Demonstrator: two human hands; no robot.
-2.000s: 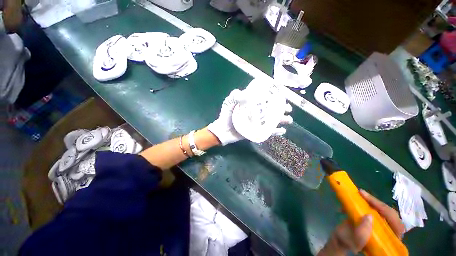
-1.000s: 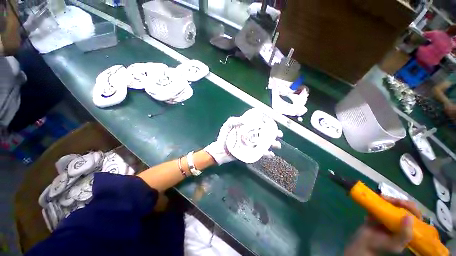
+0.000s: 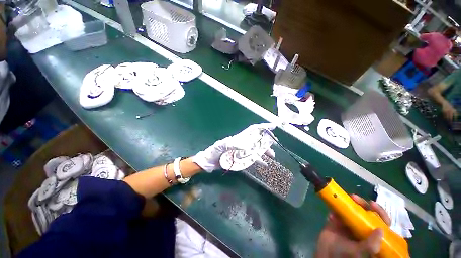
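Observation:
My left hand [image 3: 215,154], in a white glove, holds a white base plate [image 3: 247,150] tilted above the near end of the screw tray [image 3: 299,194]. The clear tray holds a heap of tiny screws [image 3: 275,177]. My right hand [image 3: 349,237], bare, grips the orange-yellow electric screwdriver [image 3: 354,211]. Its long thin bit points up and left and its tip is at the plate's upper right edge. Whether a screw is on the tip is hard to tell.
Several base plates [image 3: 154,83] lie on the green bench, with a thin dark stick [image 3: 146,115] beside them. A carton [image 3: 20,189] of plates stands at lower left. Beyond the metal rail [image 3: 230,93] are appliance housings [image 3: 376,128]. A white bundle [image 3: 393,209] lies at right. Another person's arm shows at far right.
The screwdriver has swung left, bringing its bit from beyond the tray to the plate. My left hand has tilted the plate to a flatter angle. The view has shifted slightly.

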